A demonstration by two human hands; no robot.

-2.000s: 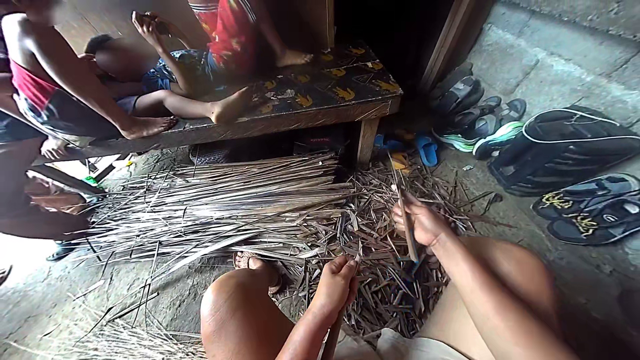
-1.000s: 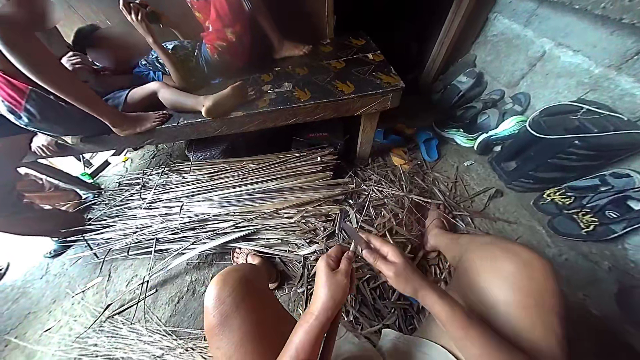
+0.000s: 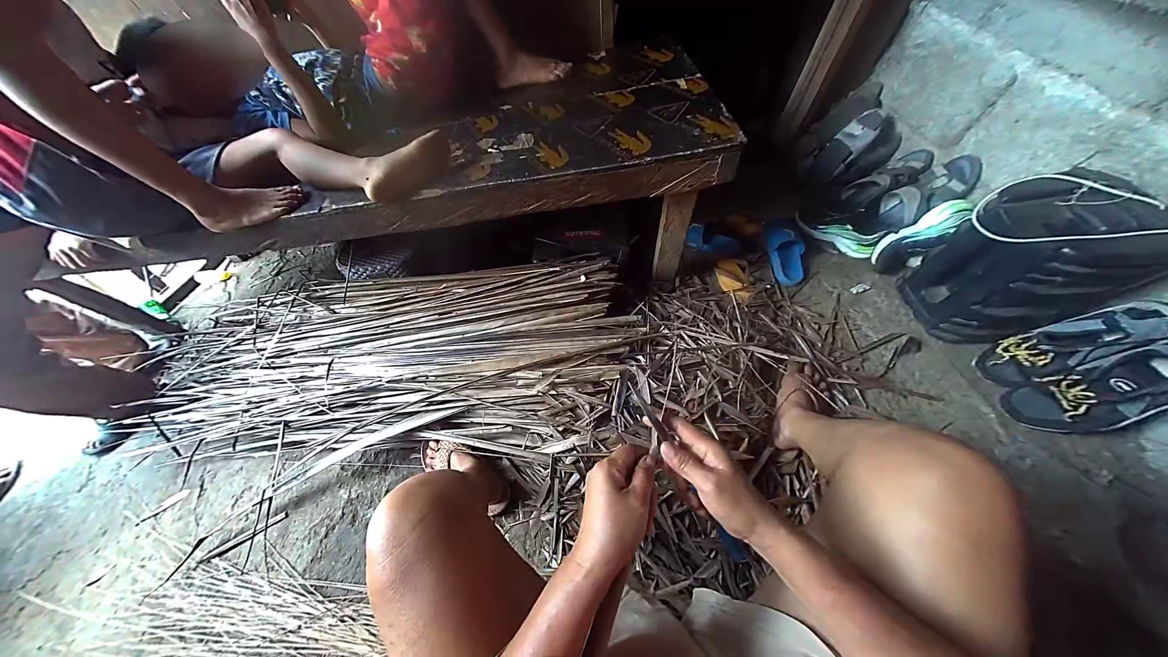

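Observation:
My left hand is closed on a dried palm leaf strip, whose lower part runs back beneath my forearm. Close against it on the right, my right hand holds a thin dark piece between thumb and fingers; whether this is a blade or leaf cannot be told. Below and around both hands lies a heap of short dried leaf scraps on the floor. Long dried leaf strips are laid in a thick bundle to the left of the heap. Something blue shows partly beneath my right hand.
People sit and lie on a wooden bench behind the bundle. Blue slippers, other footwear and a black bag stand along the block wall at right. Thin pale sticks lie on the floor at lower left. My bare legs flank the scraps.
My right hand was raised away to the right two seconds ago; it has come down and in beside my left hand. My left hand has stayed nearly in place.

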